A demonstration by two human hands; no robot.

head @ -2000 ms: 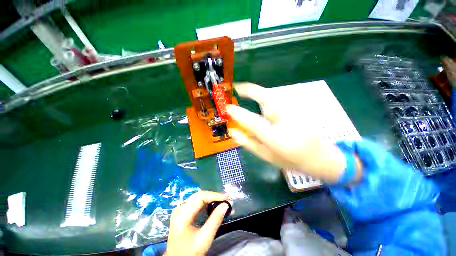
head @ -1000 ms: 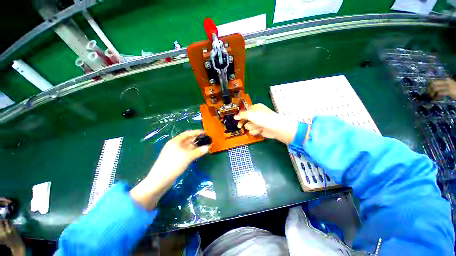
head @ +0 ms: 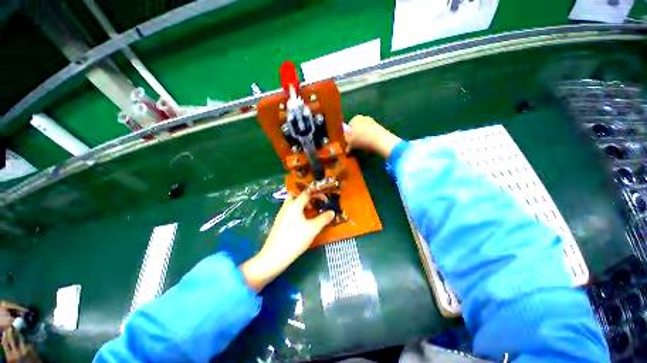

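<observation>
The toggle clamp press fixture [head: 301, 117] stands on an orange base [head: 360, 205], its red handle [head: 289, 76] raised. My left hand [head: 298, 225] is at the fixture nest below the plunger, thumb and fingers around a black round housing [head: 326, 204]. Whether the housing is fully seated cannot be told. My right hand [head: 369, 136] is beside the right edge of the upright board, higher up; its fingertips are partly hidden and what they hold cannot be told.
The white parts tray [head: 489, 152] lies right, partly under my right sleeve. Blister trays [head: 624, 152] are far right. A gridded strip [head: 345, 266] lies before the fixture, another [head: 155, 259] left. Crinkled clear film [head: 238, 202] lies left of the fixture. Another person's hand [head: 14, 333] shows lower left.
My left hand has moved right with the black housing from the base's left edge into the nest area. My right hand has left the nest for the board's right side. The handle went from lowered to raised.
</observation>
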